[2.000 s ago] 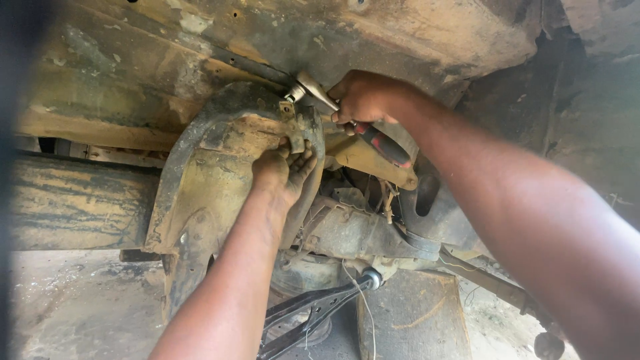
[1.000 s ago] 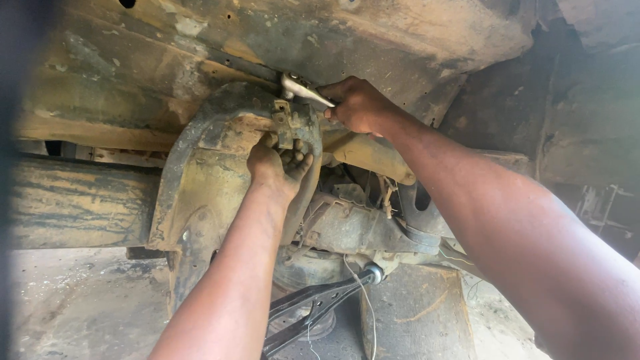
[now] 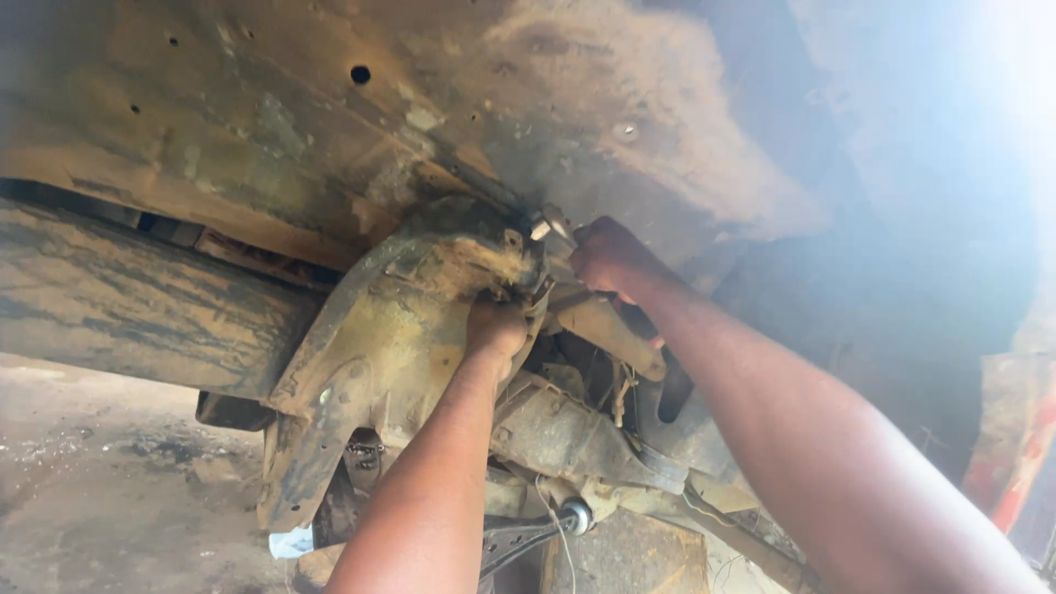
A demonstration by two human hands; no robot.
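Note:
Near the middle, my right hand [image 3: 606, 256] is closed around a ratchet wrench [image 3: 554, 223]. Its metal head shows left of my fingers, beside the upper end of a dirty, curved metal suspension bracket [image 3: 396, 289], and red parts of its handle show below my hand. I cannot tell whether the socket sits on a fastener. My left hand [image 3: 497, 330] is lower and to the left, against the bracket's right side. Its fingers are bent at the bracket's edge and partly hidden, so what they hold cannot be told.
The dirty vehicle underbody [image 3: 272, 124] spans the top. A long frame rail [image 3: 148, 297] runs in from the left. Below are a black control arm [image 3: 528, 536] with a round bushing, a thin hanging wire [image 3: 561, 528] and a block [image 3: 635, 553]. Glare washes out the upper right.
The ratchet's handle has swung from lower right to behind my right hand, then partly back into view below it. My left hand's fingers have curled in at the bracket. The view has shifted.

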